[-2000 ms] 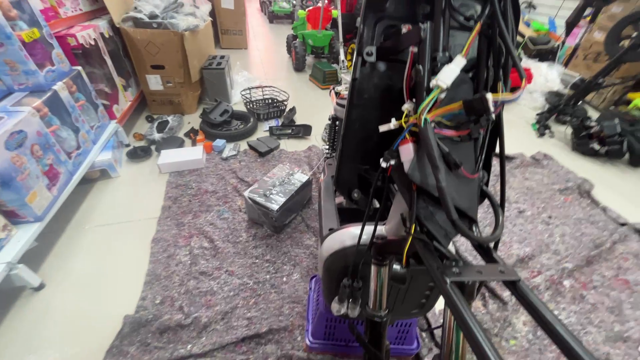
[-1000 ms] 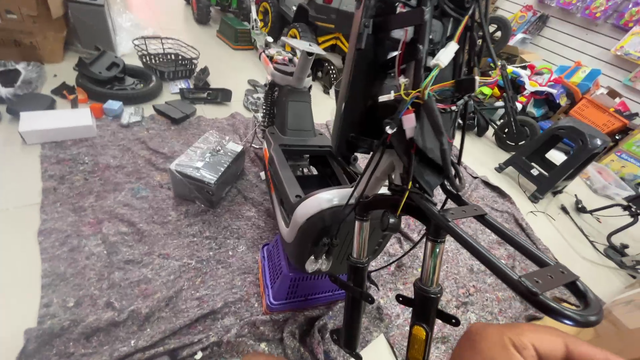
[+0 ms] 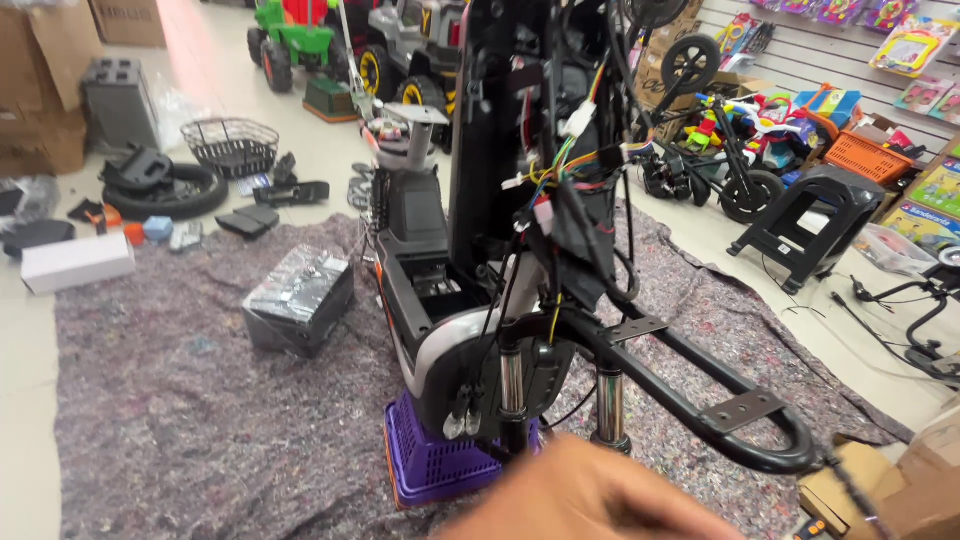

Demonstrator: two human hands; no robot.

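My right hand, blurred and cut off by the bottom edge, is just in front of the fork of a partly assembled electric scooter; whether it holds anything cannot be told. My left hand is out of view. The fork's two chrome tubes rise below a black tubular front rack with flat drilled brackets. Loose coloured wires and a white connector hang from the open front column. The scooter body rests over an upturned purple plastic basket. Bare cable ends with clear plugs hang beside the left fork tube.
A grey felt blanket lies beneath. A plastic-wrapped box and a white box stand left, near a wheel and a wire basket. At right are a black stool and an open cardboard box.
The view has swung right and nearer the front rack. My right hand, absent two seconds ago, has come in and moved left from the lower right. A sliver of hand at bottom left is gone.
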